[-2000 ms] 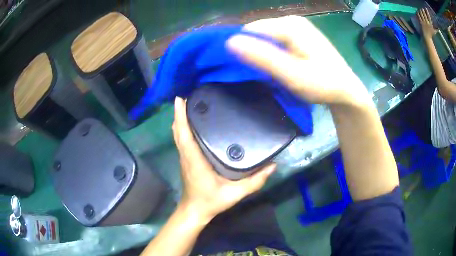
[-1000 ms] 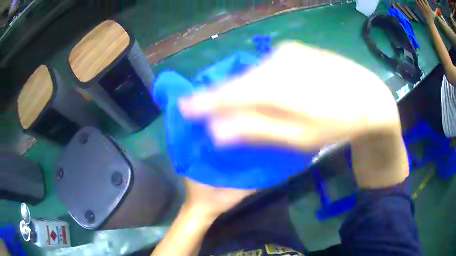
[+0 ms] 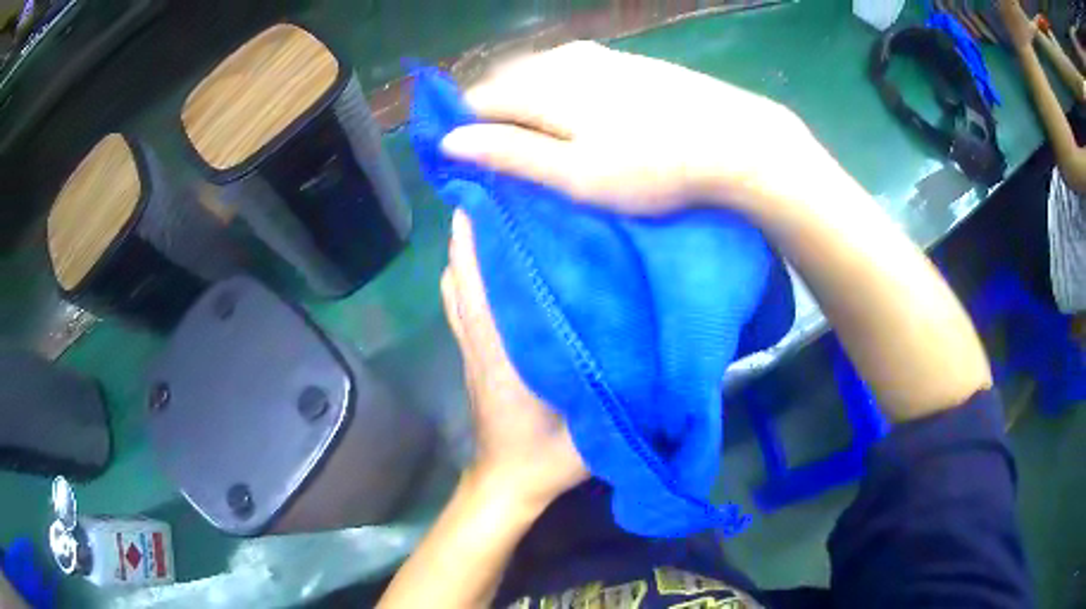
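Note:
A bright blue cloth (image 3: 595,321) hangs spread over a dark speaker unit (image 3: 772,319), of which only a dark edge shows at the right. My right hand (image 3: 619,125) lies on top of the cloth at its upper end, fingers pointing left and gripping it. My left hand (image 3: 506,410) holds the unit from the left and below, partly covered by the cloth. The unit's base and feet are hidden.
An upturned unit with four feet (image 3: 250,405) stands at left. Two wood-topped units (image 3: 260,95) stand behind it, a dark unit (image 3: 48,410) at far left. A labelled white bottle (image 3: 125,551), a black headset or cable loop (image 3: 935,101) and another person's arm (image 3: 1048,89) are visible.
My right hand has moved up and left over the held unit. The cloth has unfolded and now hangs lower over the unit, hiding the base seen two seconds ago.

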